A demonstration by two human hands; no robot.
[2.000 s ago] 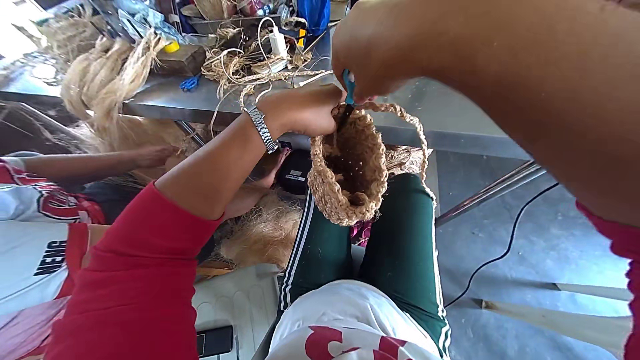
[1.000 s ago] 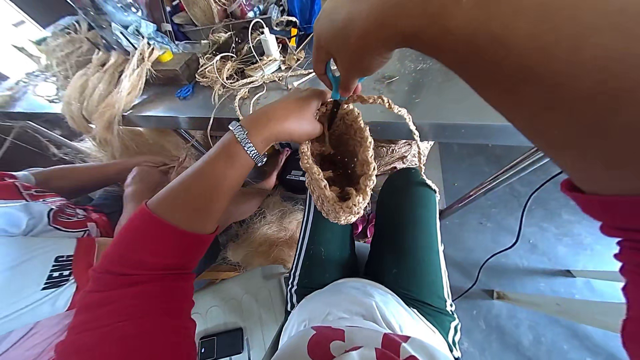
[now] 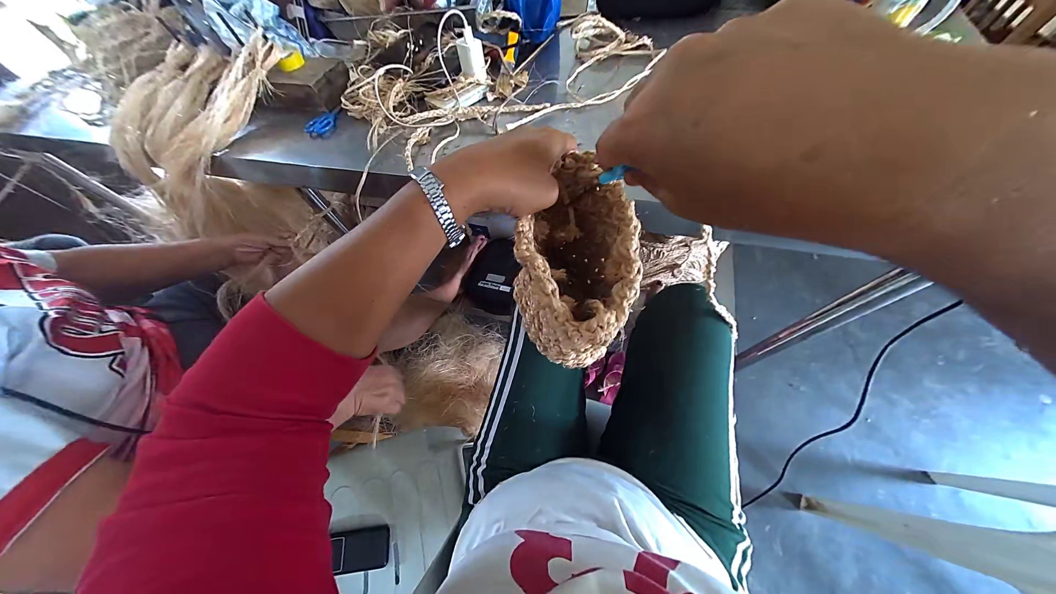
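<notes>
A basket-like pouch of braided natural fibre (image 3: pixel 577 305) is held over my lap, its oval opening turned up toward me. My left hand (image 3: pixel 516 173), with a metal watch on the wrist, grips the far left part of its rim. At the far right of the rim, my right hand (image 3: pixel 668 140) is closed around a tool with a blue handle (image 3: pixel 615 174); only a small piece of the handle shows, and the fingers and forearm hide the rest. A braided fibre cord (image 3: pixel 716 272) hangs to the right of the pouch, over my knee.
On the metal table (image 3: pixel 272 148) lie braided cords (image 3: pixel 412 99), blue scissors (image 3: pixel 322 124), a white plug (image 3: pixel 471 58) and a wooden block (image 3: pixel 309 82). Pale fibre hanks (image 3: pixel 177 124) hang over its edge. Another person's hand (image 3: pixel 375 392) is at left, near a phone (image 3: pixel 360 549) on a seat.
My right hand, earlier above the rim with the blue handle's loops and dark part showing, has moved to the rim's right side and turned, covering most of the tool. My left hand remains at the rim.
</notes>
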